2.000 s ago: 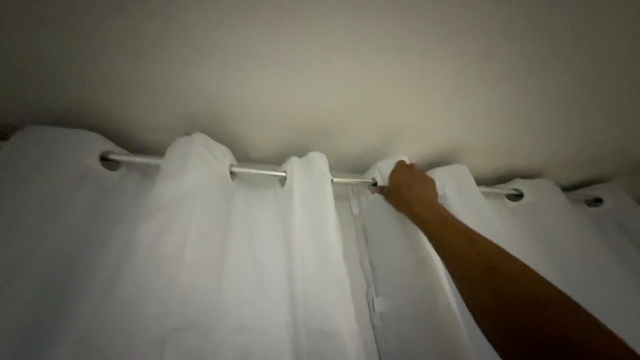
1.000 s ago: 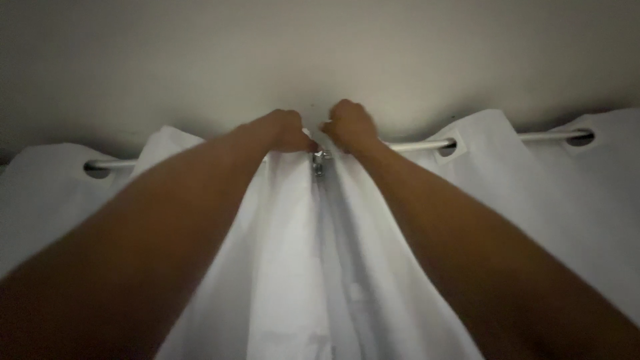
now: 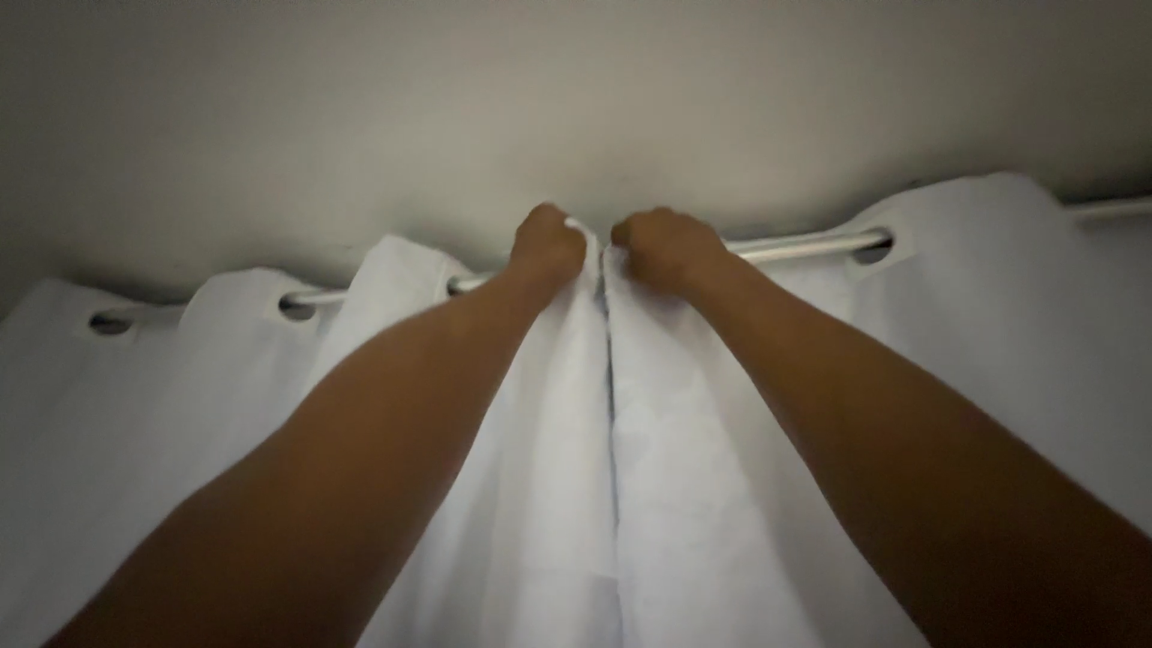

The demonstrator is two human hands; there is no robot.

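Note:
White grommet curtains hang from a metal curtain rod (image 3: 801,245). My left hand (image 3: 549,247) grips the top edge of the left curtain panel (image 3: 558,432), close to its inner border. My right hand (image 3: 670,247) is closed on the top of the right curtain panel (image 3: 684,450), just across from the left one. Between the hands the two panels meet along a narrow vertical line. The fingertips and the stretch of rod behind the hands are hidden.
The ceiling (image 3: 576,108) lies close above the rod. To the left, the rod passes through metal-lined grommets (image 3: 297,308) in the curtain folds; another grommet (image 3: 873,247) shows on the right.
Two seconds ago only one hand was in view, at the rod; now both are. The dark gap and metal piece seen between the panels one second ago have given way to edges drawn together.

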